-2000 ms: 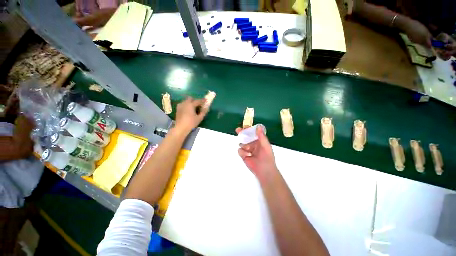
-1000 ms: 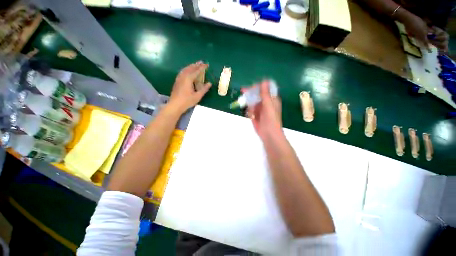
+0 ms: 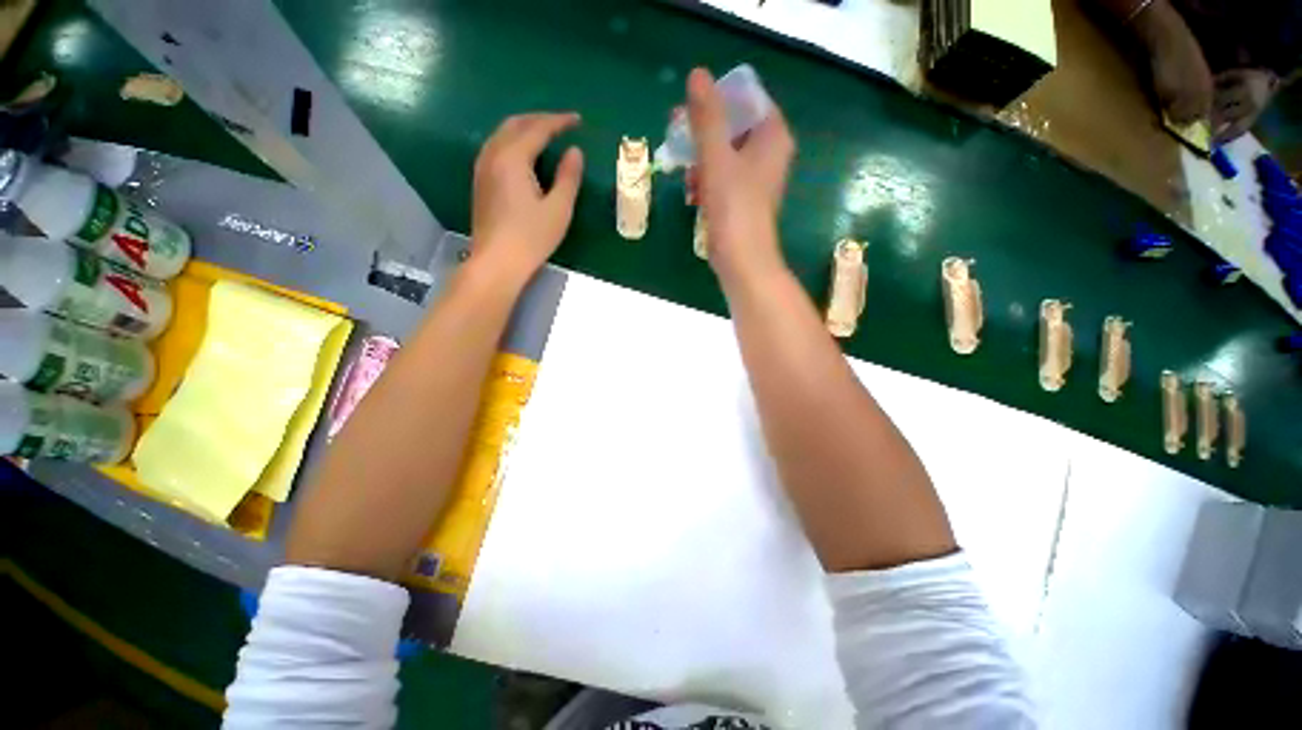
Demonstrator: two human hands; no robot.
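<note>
My right hand (image 3: pixel 740 178) is closed around a small translucent white glue bottle (image 3: pixel 741 103) over the green conveyor belt. The bottle's narrow tip points left and is at the upper end of a tan housing (image 3: pixel 633 197); whether it touches cannot be told. My left hand (image 3: pixel 526 188) is just left of that housing, thumb and fingers apart, holding nothing. Another tan housing (image 3: pixel 700 234) lies partly hidden behind my right hand. Several more tan housings lie spaced in a row to the right, the nearest one (image 3: pixel 847 288) beside my right forearm.
A grey metal post (image 3: pixel 264 107) rises at the upper left. Labelled bottles (image 3: pixel 86 292), yellow papers (image 3: pixel 236 399) and a pink object (image 3: pixel 364 385) are at left. The white worktop sheet (image 3: pixel 628 513) lies under my forearms. Across the belt are stacked sheets (image 3: pixel 997 50) and another person's hands (image 3: pixel 1214 100).
The view has shifted. My left hand has let go of a tan housing and opened. My right hand has brought the bottle tip left to the housing beside my left hand.
</note>
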